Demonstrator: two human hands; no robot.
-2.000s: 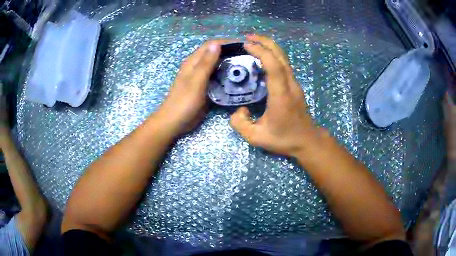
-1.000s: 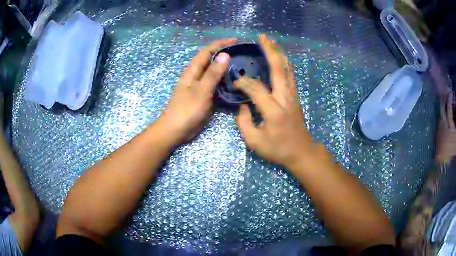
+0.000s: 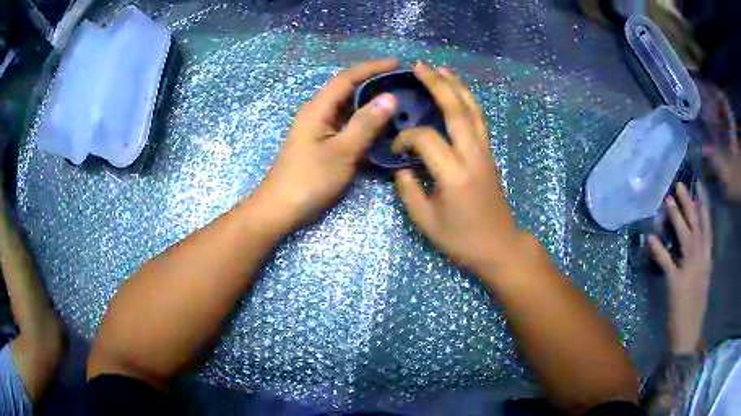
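A small black pot (image 3: 416,107) is held between my two hands above the bubble wrap (image 3: 325,309), its dark inside and small centre hole facing me. My left hand (image 3: 325,146) holds its left side, with the thumb inside over the rim. My right hand (image 3: 459,171) holds its right side, fingers along the far right wall and a bent finger inside near the lower edge. The outside and underside of the pot are hidden.
Frosted oval containers (image 3: 106,89) lean together at the left. A frosted container (image 3: 638,166) on a black one lies at the right. A narrow oval part (image 3: 662,67) is beyond it. Another person's hand (image 3: 689,236) is at the right, and another person's arm (image 3: 28,292) at the left.
The small pot has turned from its raised-hub side to its open inside. My left thumb and a right finger have moved inside it. Another person's hand has come in beside the right container.
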